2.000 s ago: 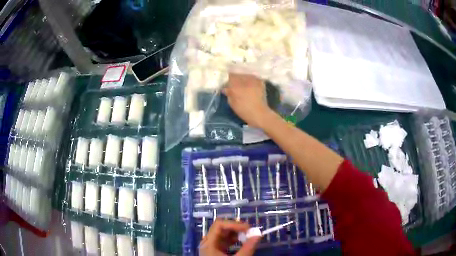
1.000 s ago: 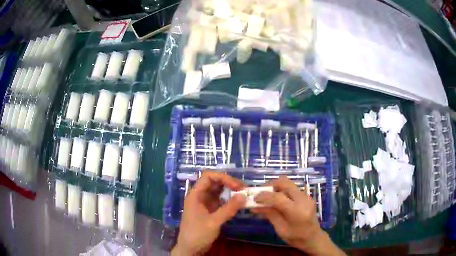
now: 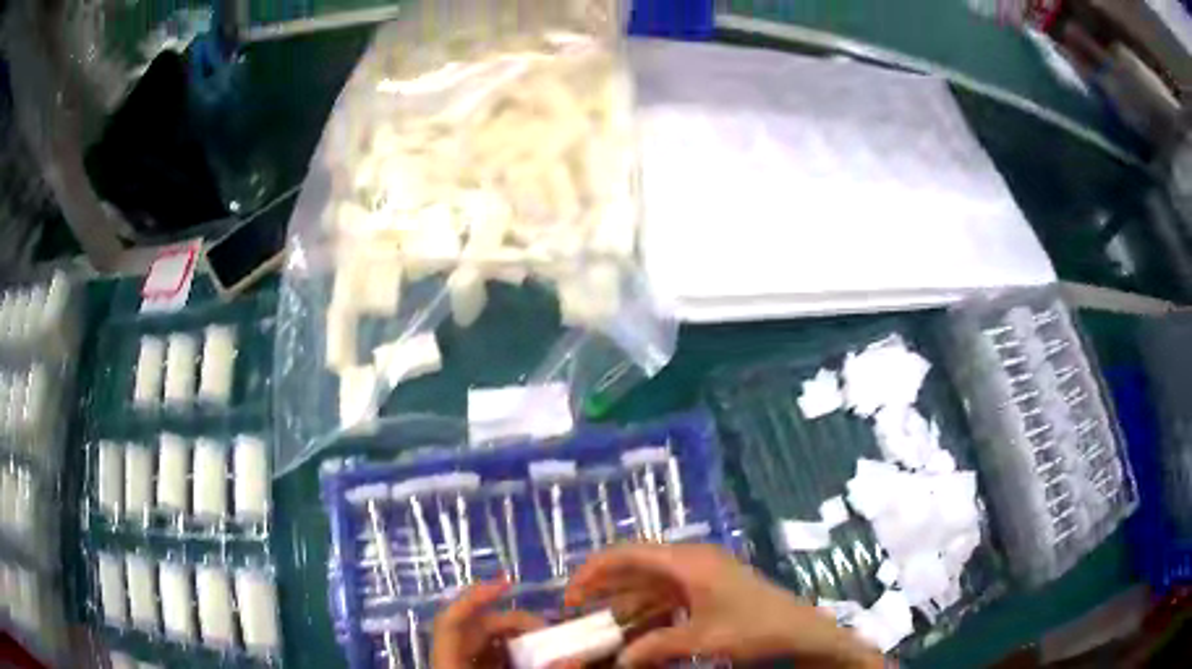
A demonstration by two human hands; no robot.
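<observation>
My left hand (image 3: 473,633) and my right hand (image 3: 712,608) are at the bottom edge of the view, over the front of the blue tray (image 3: 336,523). Between them they hold a white-cream foam block (image 3: 569,640), lying nearly level. The fingers of both hands touch it, and my left hand is partly cut off by the frame edge. Slender silver rods with white ends (image 3: 556,523) lie in rows in the blue tray. Whether a rod is inside the held block cannot be told.
A clear bag of cream foam pieces (image 3: 490,170) lies behind the tray, beside a white sheet stack (image 3: 837,196). White slips (image 3: 915,503) lie on a clear tray at right, next to a filled blister tray (image 3: 1046,431). Finished packs (image 3: 209,477) stand in rows at left.
My right hand has come back from the foam bag and now meets my left hand at the block. The view has turned right, so the trays appear farther left.
</observation>
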